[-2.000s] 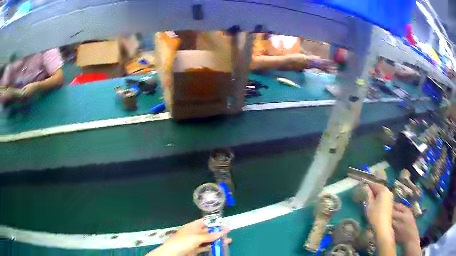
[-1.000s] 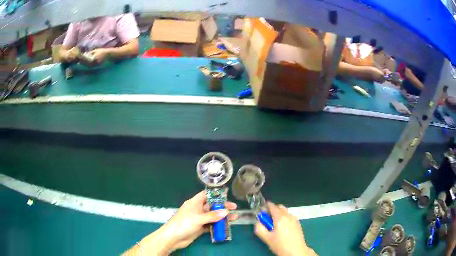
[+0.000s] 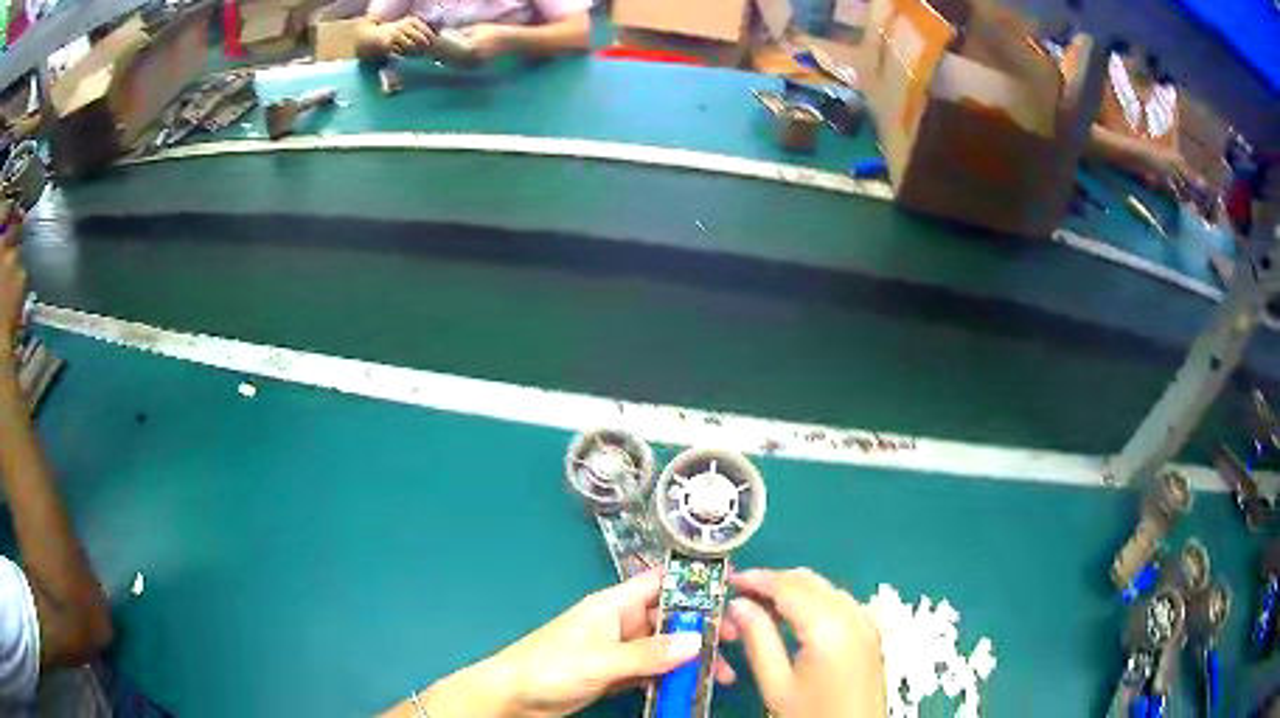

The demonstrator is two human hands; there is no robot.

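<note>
A half-assembled handheld fan (image 3: 710, 501) is held upright in front of me, its open handle showing a green circuit board (image 3: 694, 582) and a blue battery (image 3: 681, 666). My left hand (image 3: 604, 648) grips the handle from the left, thumb on the battery. My right hand (image 3: 807, 638) is at the handle's right edge, fingertips by the board; whether it grips is unclear. A second fan unit (image 3: 611, 470) lies just left, its handle partly hidden behind my left hand. A pile of small white pads (image 3: 929, 652) lies right of my right hand.
Several fan units (image 3: 1160, 617) lie on the right bench beside the metal post (image 3: 1193, 379). The green conveyor belt (image 3: 463, 302) runs beyond the pale strip (image 3: 520, 403). Cardboard boxes (image 3: 983, 147) stand across it. Another person's arm (image 3: 42, 519) is at far left.
The view has turned left and down. Both units are now over the bench instead of near the belt. My right hand has let go of the second unit and moved to the first one's handle.
</note>
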